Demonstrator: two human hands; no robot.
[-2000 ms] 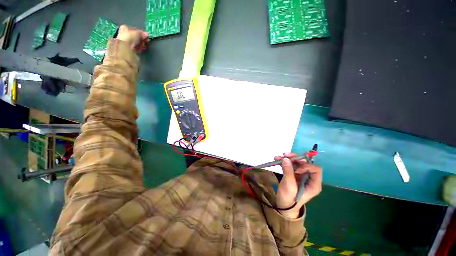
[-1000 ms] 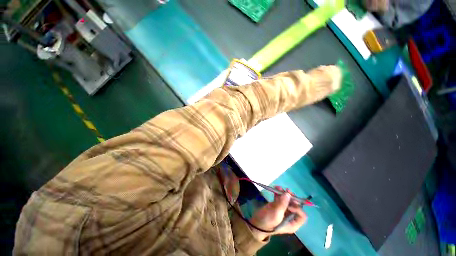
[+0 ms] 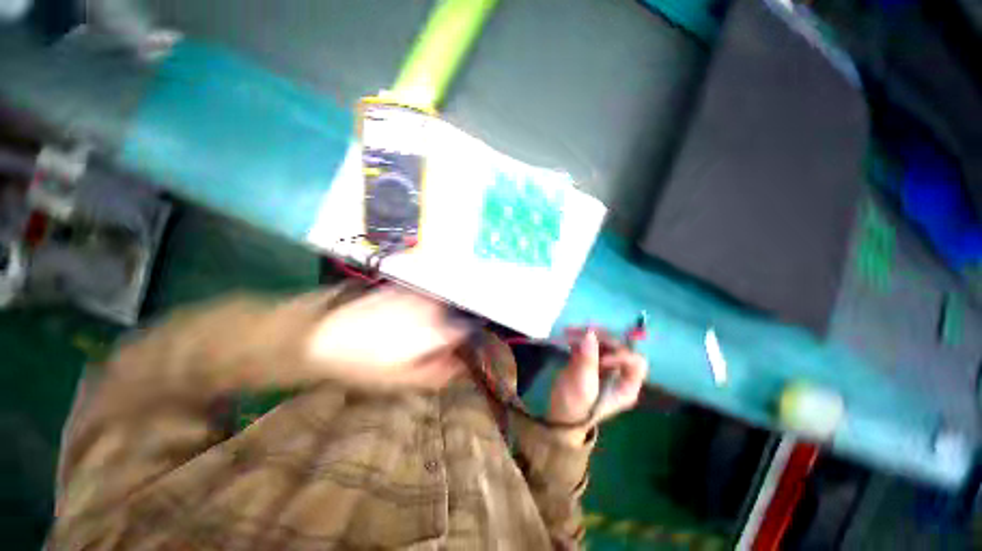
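Observation:
A green printed circuit board [image 3: 521, 220] lies on the white sheet [image 3: 452, 285]. The yellow-rimmed multimeter [image 3: 393, 192] lies at the sheet's left part; its screen is washed out by glare. My right hand [image 3: 599, 379] is at the sheet's lower right, closed around the test probes [image 3: 616, 347], with their tips pointing right, clear of the board. My left hand [image 3: 386, 338] is strongly blurred just below the sheet's front edge, near my body; whether it holds anything cannot be told. Red and black leads run from the meter's lower end.
A yellow-green strip [image 3: 444, 48] runs away beyond the meter over the grey belt [image 3: 587, 81]. A large dark sheet [image 3: 759, 172] lies at the right. A small white stick [image 3: 715, 356] and a pale round container [image 3: 810, 409] are on the teal edge [image 3: 242, 140]. Everything is blurred.
My left hand has drawn back from over the belt to near my body. A green board now lies on the white sheet. My right hand still holds the probes. The view has turned.

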